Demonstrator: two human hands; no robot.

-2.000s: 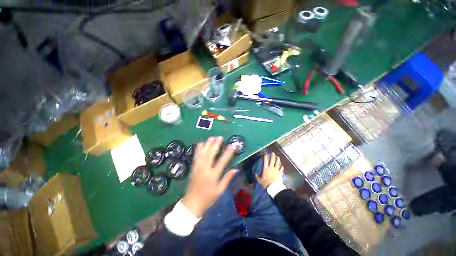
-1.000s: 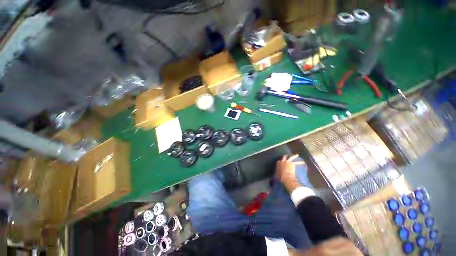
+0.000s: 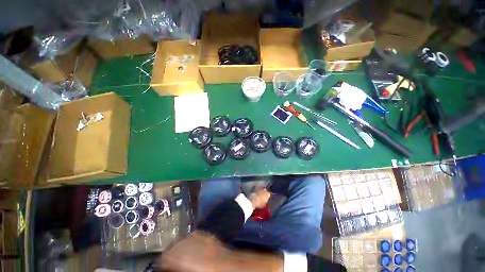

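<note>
Several round black units point(image 3: 260, 141) lie in two loose rows near the front of the green-matted bench. Below the bench edge, my left hand point(image 3: 260, 197) is small and low between my knees, just above a red thing point(image 3: 260, 214); its fingers are unclear. My right hand point(image 3: 220, 258) is large and blurred at the bottom edge, reaching leftward across my left forearm. I cannot tell whether it holds anything. Neither hand touches the black units.
Open cartons point(image 3: 90, 143) stand at left and back. A white sheet point(image 3: 192, 112), filled cup point(image 3: 253, 88), clear cups, screwdriver point(image 3: 300, 115), hammer point(image 3: 372, 127) and red-handled pliers lie on the bench. Trays with pink- and white-rimmed rings point(image 3: 131, 203) and blue-ringed discs point(image 3: 398, 259) sit below.
The view has swung round to face the bench. My left hand has left the area over the black units and is low between my knees. My right hand has moved from my lap across my body.
</note>
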